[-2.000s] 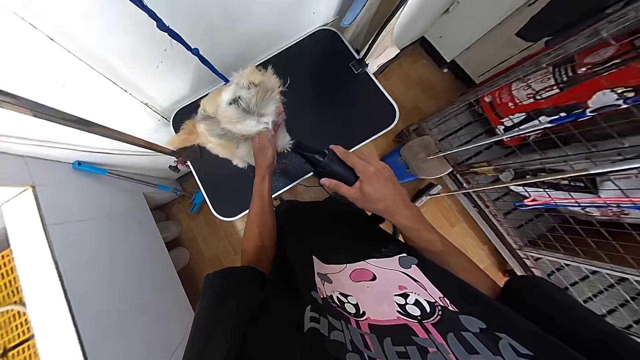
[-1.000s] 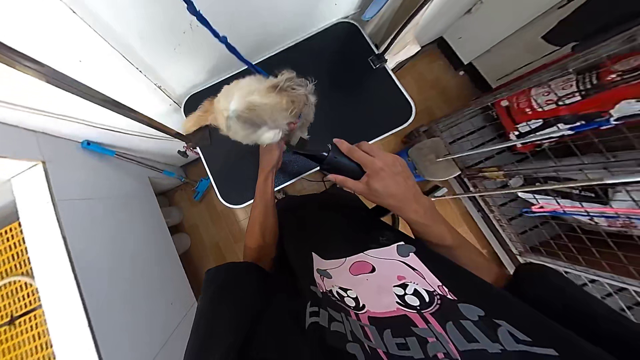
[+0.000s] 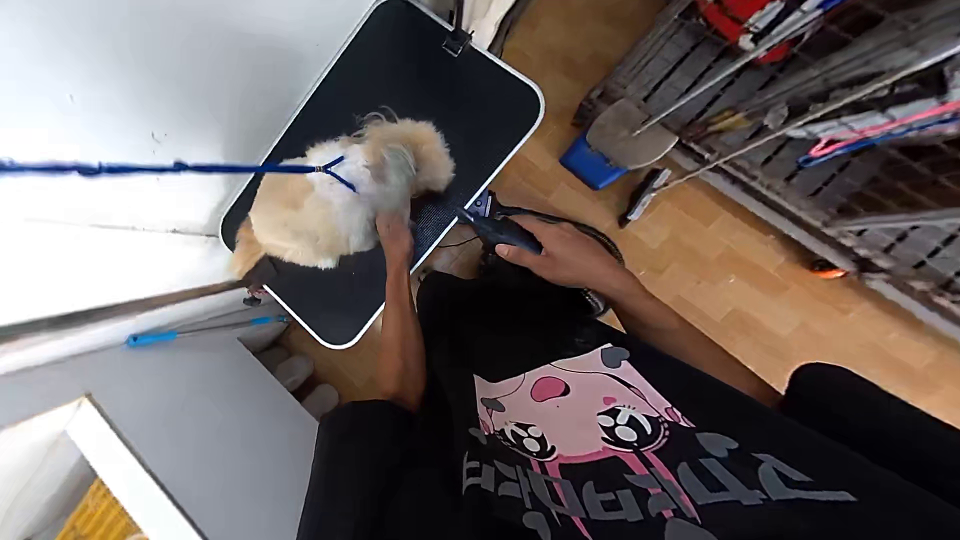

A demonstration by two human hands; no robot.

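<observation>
A fluffy cream and tan dog (image 3: pixel 315 214) is on the black grooming table (image 3: pixel 450 90), with a blue grooming loop (image 3: pixel 300 169) across its neck area. My left hand (image 3: pixel 395 229) is at the dog's chest, its fingers partly hidden in the fur; whether they grip is unclear. In my right hand (image 3: pixel 559 251) is the black nozzle of a pet dryer (image 3: pixel 499 231), its tip pointing at the dog from the table's edge. A dark ribbed hose (image 3: pixel 604 244) runs by that hand.
Right of the table, a long-handled dustpan (image 3: pixel 592 161) and a brush (image 3: pixel 643 196) rest on the wooden floor beside metal cages (image 3: pixel 847 180). A white wall (image 3: pixel 150 90) borders the table's left side. A blue-handled tool (image 3: pixel 154 338) lies by the grey surface at lower left.
The dog's head has turned toward the table's right side, away from my body. The nozzle remains in my right hand. The view has rotated noticeably.
</observation>
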